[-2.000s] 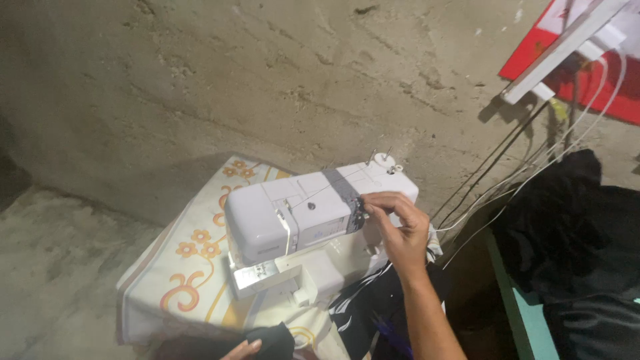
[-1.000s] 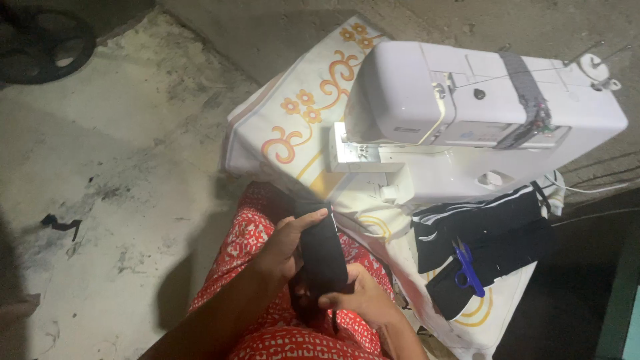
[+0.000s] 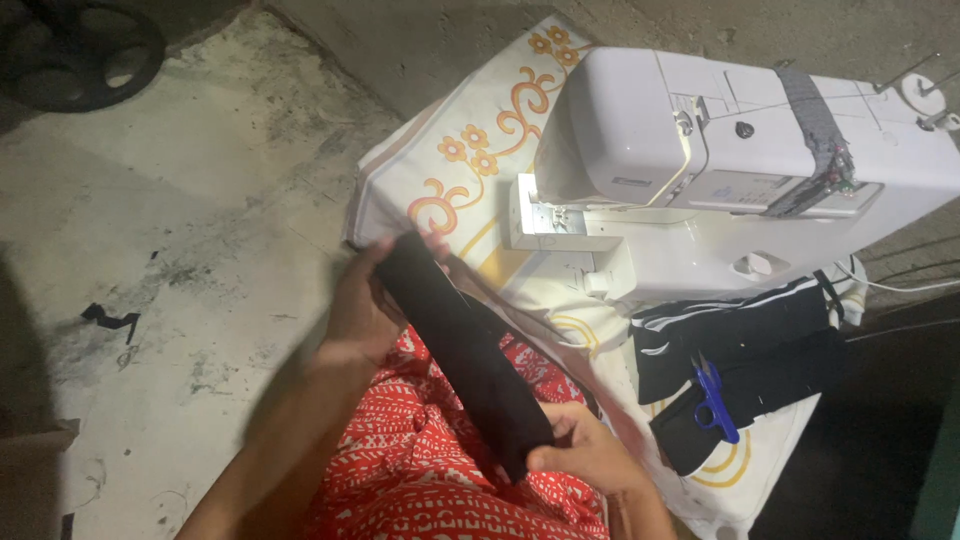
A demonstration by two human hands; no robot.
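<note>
A folded strip of black fabric (image 3: 465, 345) stretches slantwise over my lap, between both hands. My left hand (image 3: 367, 300) grips its upper end, fingers partly behind the cloth. Its lower end is pinched between the thumb and fingers of my right hand (image 3: 581, 446). The white sewing machine (image 3: 735, 150) stands beyond my hands to the right, a grey band with pins (image 3: 814, 142) wrapped round its arm. Blue-handled thread snips (image 3: 715, 401) lie on black fabric pieces with white edges (image 3: 735, 345), right of my right hand.
A white tablecloth with orange flowers (image 3: 480, 161) covers the table under the machine. Black scraps (image 3: 111, 319) lie on the floor (image 3: 225, 187) at the left, and a dark wheel (image 3: 82, 56) is at the top left. A white cable (image 3: 900, 285) runs off to the right.
My right hand has left the machine's pin band and come down to the black fabric in my lap. The view has swung down and left. Since one second ago the strip is held more stretched out.
</note>
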